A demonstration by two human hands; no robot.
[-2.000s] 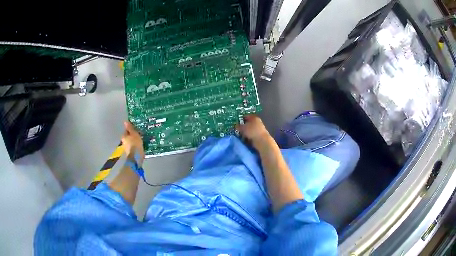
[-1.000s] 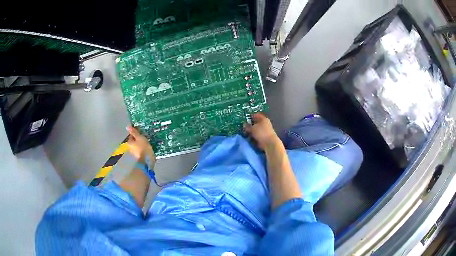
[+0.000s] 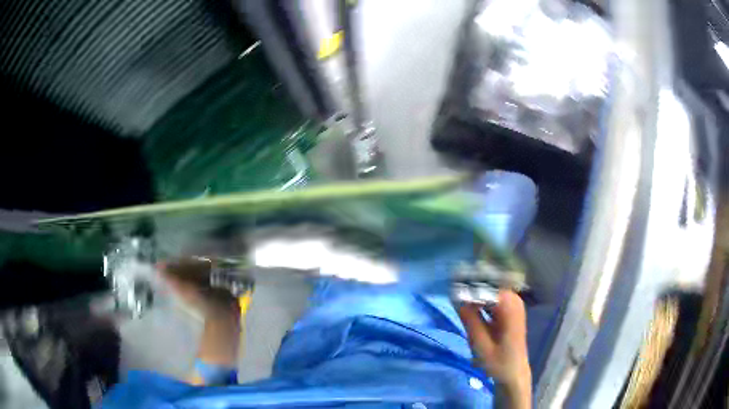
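Observation:
A large green circuit board (image 3: pixel 280 209) is blurred and tilted, seen nearly edge-on, with its pale yellow-green edge running across the middle of the view. My left hand (image 3: pixel 194 289) is blurred at the board's lower left, with its fingers at the board's edge. My right hand (image 3: pixel 497 323) holds the board's near right corner, beside a silvery part. A light blue wrist strap (image 3: pixel 214 372) is around my left wrist.
A dark ribbed rack (image 3: pixel 152 56) with green boards stands at the upper left. A black crate (image 3: pixel 487 132) with clear crumpled bags (image 3: pixel 543 68) is at the upper right. A metal rail (image 3: pixel 631 208) curves down the right side.
The board has been lifted from the rack area and turned from face-up to nearly edge-on, with both hands moving along. The view has swung to the right.

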